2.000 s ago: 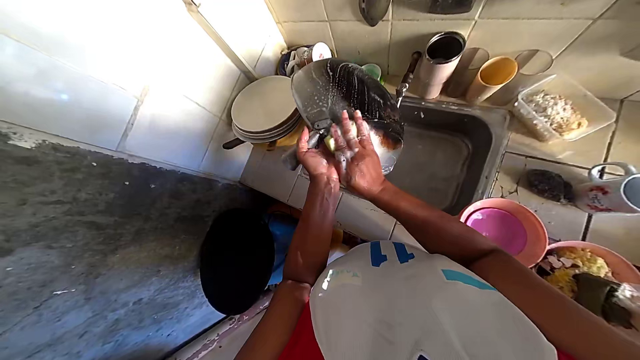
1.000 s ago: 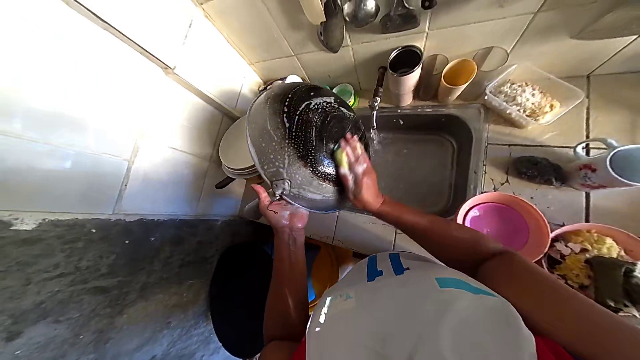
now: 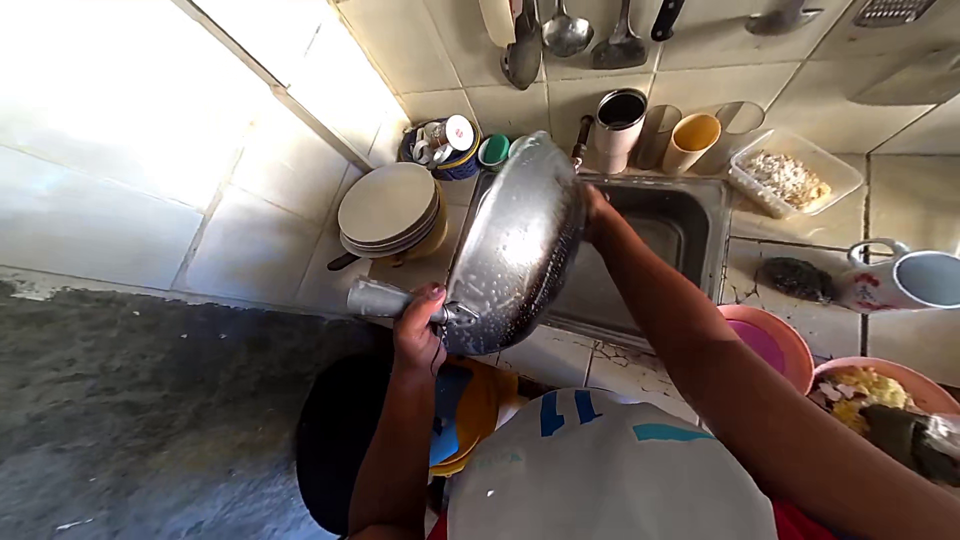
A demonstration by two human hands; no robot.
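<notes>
A large metal pan (image 3: 517,240) with soap suds on its outside is tilted on edge over the left side of the steel sink (image 3: 637,292). My left hand (image 3: 420,330) grips it at the base of its grey handle (image 3: 379,298). Most of my right hand (image 3: 596,214) is hidden behind the pan's far right side, so its fingers and whatever they hold cannot be made out. Behind the pan, the tap (image 3: 582,139) is partly visible.
Stacked plates (image 3: 386,206) stand left of the sink. A tumbler (image 3: 619,135), a yellow cup (image 3: 691,142) and a plastic food container (image 3: 795,172) line the back. At right are a dark scouring pad (image 3: 796,279), a mug (image 3: 900,281) and pink bowls (image 3: 799,352). Utensils (image 3: 568,34) hang above.
The pan has turned up on edge, and its outside now faces left. My left hand has moved onto its handle. My right hand, earlier rubbing the pan with a sponge, has gone behind it.
</notes>
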